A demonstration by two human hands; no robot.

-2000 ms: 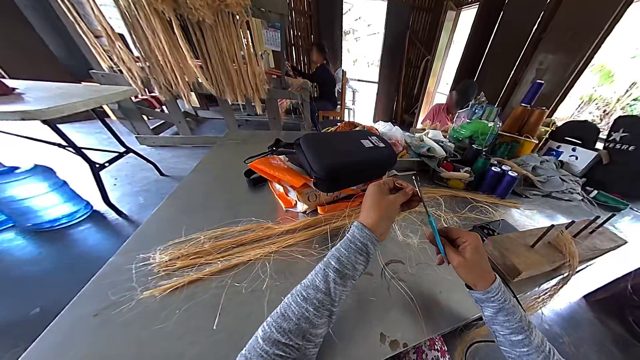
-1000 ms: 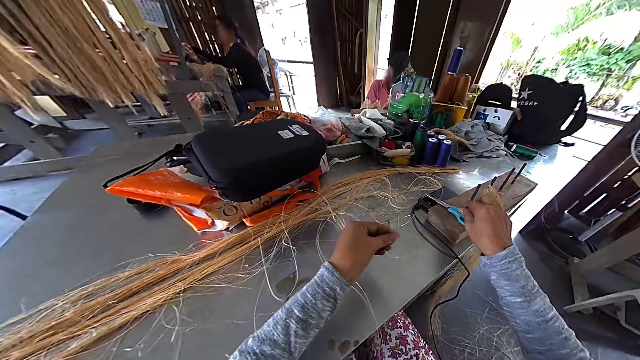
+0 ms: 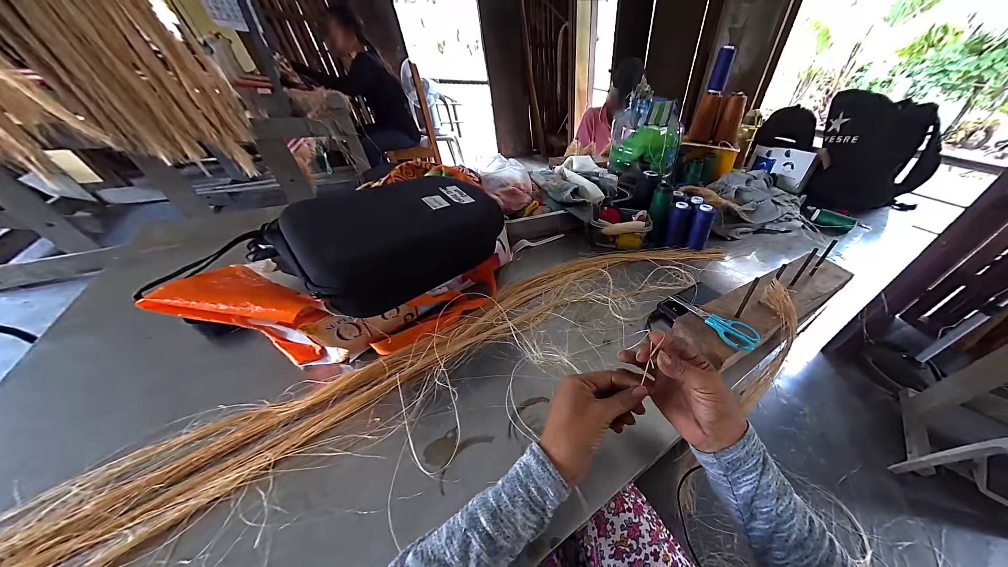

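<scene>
My left hand (image 3: 592, 417) pinches thin pale fiber strands between thumb and fingertips near the table's front edge. Touching the same strands, my right hand (image 3: 693, 390) is just to the right, its fingertips closed on them. Scissors with light blue handles (image 3: 732, 331) lie on a wooden board (image 3: 815, 287) with upright metal pegs, beyond my right hand. A long bundle of tan plant fibers (image 3: 354, 398) stretches diagonally across the grey table (image 3: 331, 504), with loose curly strands along its near side. More fibers (image 3: 776, 339) hang over the board.
Behind the bundle, a black zippered case (image 3: 386, 236) rests on an orange plastic package (image 3: 236, 299). Farther back are blue thread spools (image 3: 689, 224), cloths, a basket of small items and a black backpack (image 3: 870, 153). Two people sit in the background; fibers hang at upper left.
The scissors, in my right hand in both earlier frames, now lie on the wooden board. My right hand has come over beside my left hand and now holds the strands too.
</scene>
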